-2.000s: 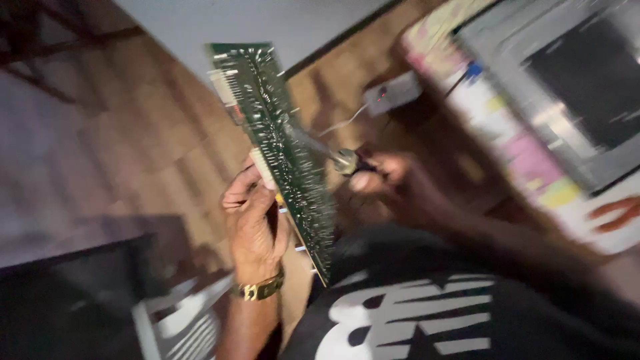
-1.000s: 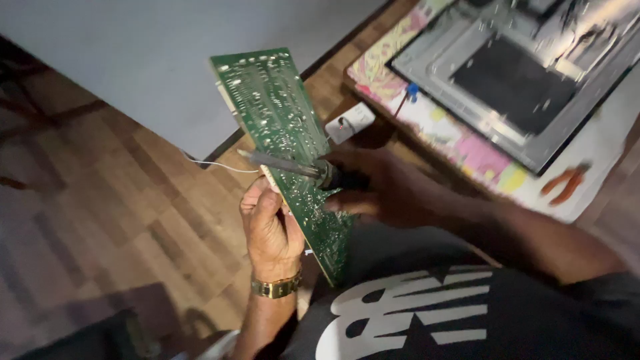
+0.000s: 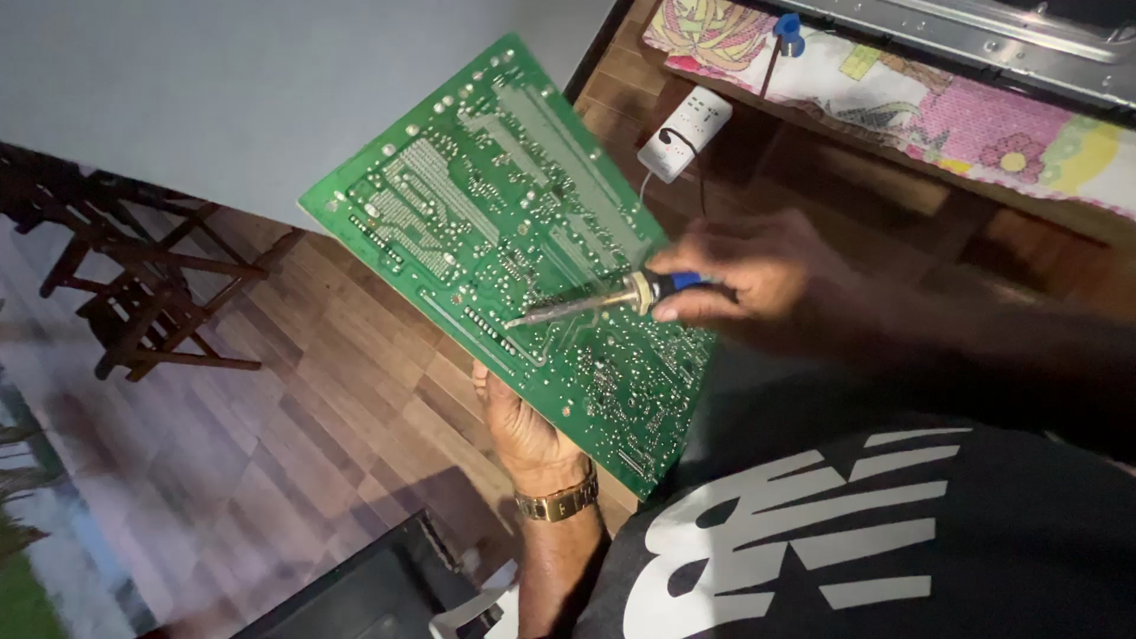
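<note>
A green printed circuit board (image 3: 524, 257) is tilted in front of me, its soldered side facing up toward the camera. My left hand (image 3: 524, 430), with a gold-coloured wristwatch, supports it from below at the lower left edge; most of the fingers are hidden behind the board. My right hand (image 3: 745, 271) grips the dark and blue handle of a soldering iron (image 3: 581, 306). The iron's tip points left over the board, close to a row of dark holes; whether it touches the surface I cannot tell.
A white power strip (image 3: 685, 133) with a cord lies beyond the board. At the upper right a flat metal-framed panel (image 3: 1003, 44) rests on a patterned cloth (image 3: 967, 124), beside a small blue object (image 3: 788, 35). Wooden folding furniture (image 3: 151, 275) stands left, a dark flat panel (image 3: 373, 586) below.
The board has turned so that its soldered face shows more fully. The iron, still in my right hand, now lies over the board with its tip inside the left edge. The view has shifted.
</note>
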